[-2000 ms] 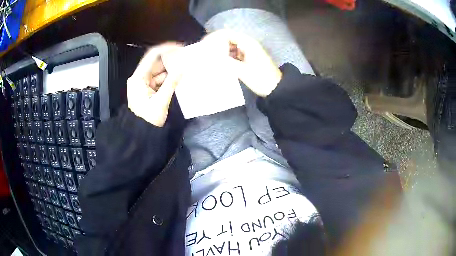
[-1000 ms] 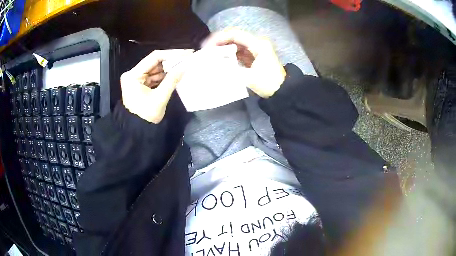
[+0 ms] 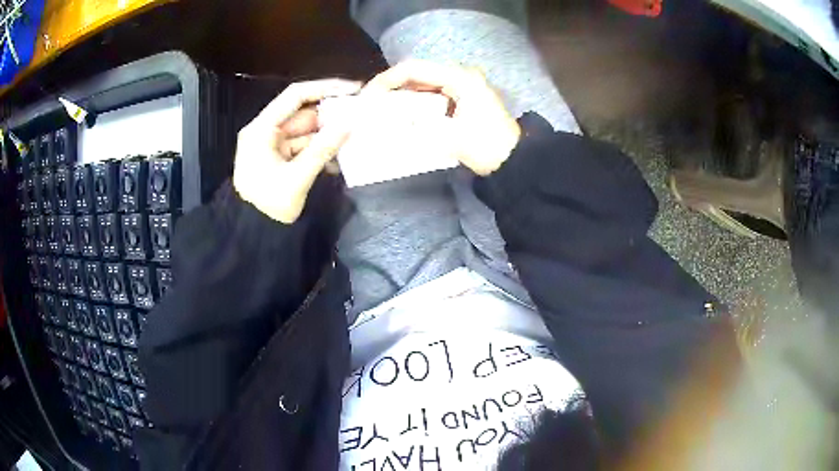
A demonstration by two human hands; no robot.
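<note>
A flat white sheet (image 3: 396, 143) is held over the grey-trousered legs. Its top edge looks rolled or folded, and its surface is overexposed. My left hand (image 3: 287, 152) grips its left end between thumb and fingers. My right hand (image 3: 469, 115) grips its right end, with the fingers bent over the top edge. The black tray (image 3: 191, 138) stands to the left of the legs. Rows of small black units (image 3: 109, 235) fill most of it, and a pale area (image 3: 135, 131) shows at its top end.
The yellow-orange bench edge (image 3: 83, 35) crosses the upper left, with a blue bin (image 3: 20, 37) and thin wires in the corner. Tagged ends (image 3: 74, 111) hang over the tray. A red object (image 3: 635, 6) is cut off at the top right, beside a white surface edge (image 3: 782, 28).
The sheet's visible part has become shorter from top to bottom as its lower edge moved up towards my fingers. Both hands have shifted slightly and still hold it.
</note>
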